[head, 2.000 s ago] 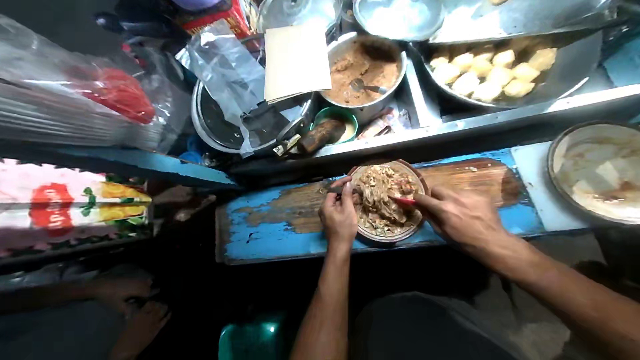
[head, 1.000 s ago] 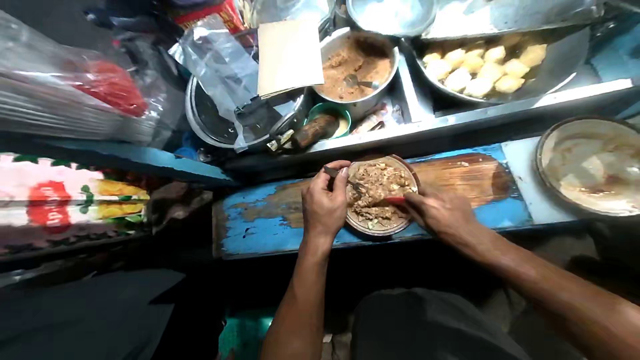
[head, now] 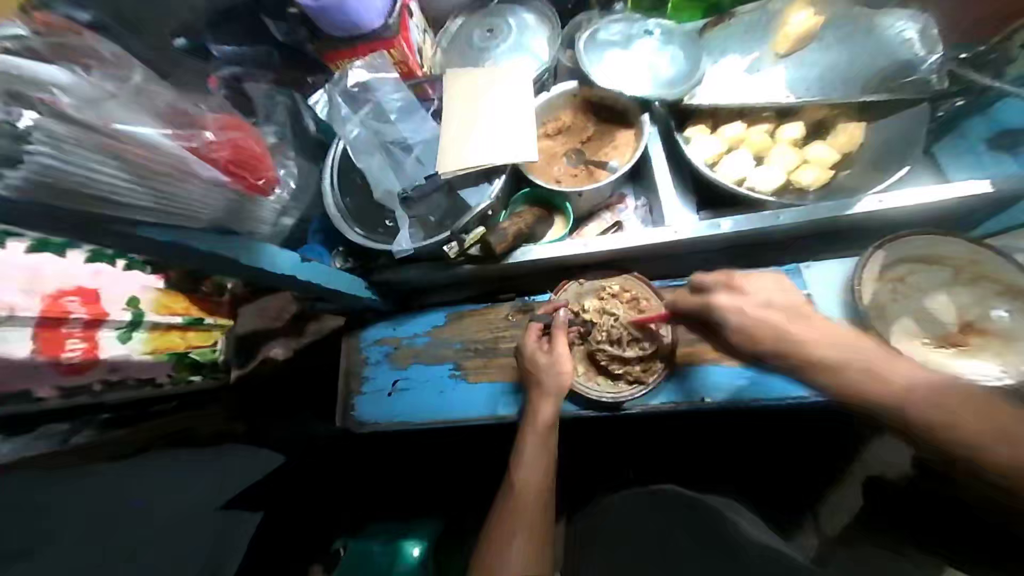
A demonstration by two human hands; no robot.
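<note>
A round plate (head: pixel 612 390) heaped with food (head: pixel 616 320) coated in brown sauce lies on the worn blue wooden board (head: pixel 432 352). At the plate's left side my left hand (head: pixel 548 352) is closed on a dark utensil whose end reaches into the food; its exact kind is unclear. From the right my right hand (head: pixel 732 312), somewhat blurred, grips a red-handled utensil (head: pixel 650 318) with its far end toward the food. The tips of both utensils are hidden in the food or too blurred to make out.
Behind the board, a metal ledge borders a pot of brown sauce (head: pixel 588 136) with a spoon, a wok (head: pixel 896 160) of pale fried pieces and a black pot (head: pixel 336 192) under a plastic bag. A large bowl (head: pixel 864 280) stands at right. Plastic-wrapped stacks (head: pixel 120 160) lie at left.
The food on the plate has been shifted about and lies differently. My right hand has moved up a little relative to the plate. Both hands have kept hold of their utensils.
</note>
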